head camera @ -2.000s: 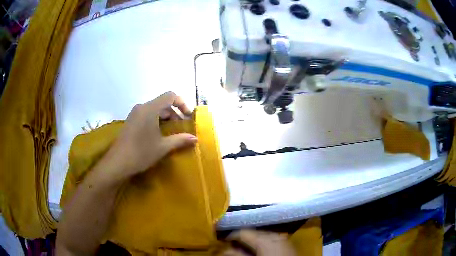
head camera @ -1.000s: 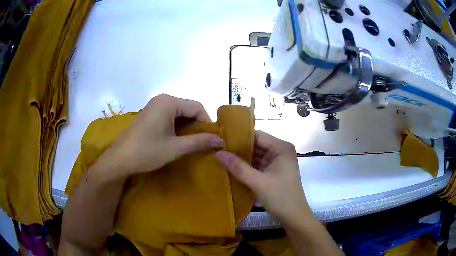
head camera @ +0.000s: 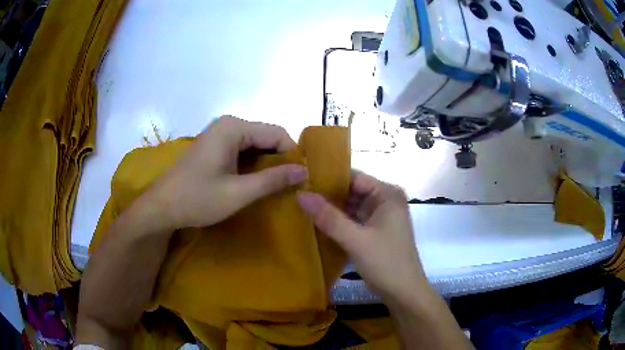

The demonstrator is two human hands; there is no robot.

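Observation:
A mustard-yellow garment panel (head camera: 240,266) lies on the white table and hangs bunched over its front edge. A narrow mustard strip (head camera: 326,154) stands out along its right side, left of the machine's needle plate. My left hand (head camera: 226,178) pinches the panel's upper edge at the seam, thumb on top. My right hand (head camera: 373,229) holds the strip from the right, thumb on the seam just below my left thumb and fingers partly hidden behind the cloth. The white sewing machine head (head camera: 473,75) is up and to the right, apart from the cloth.
A stack of mustard panels (head camera: 41,157) hangs over the left table edge. A small mustard piece (head camera: 579,208) lies on the machine bed at right. A blue crate (head camera: 528,325) with mustard cloth is below the table at lower right. A measuring tape (head camera: 493,279) runs along the front edge.
My right hand has come up from the table's front edge and taken hold of the strip. In the last second, both hands and the strip's top have shifted slightly up in view.

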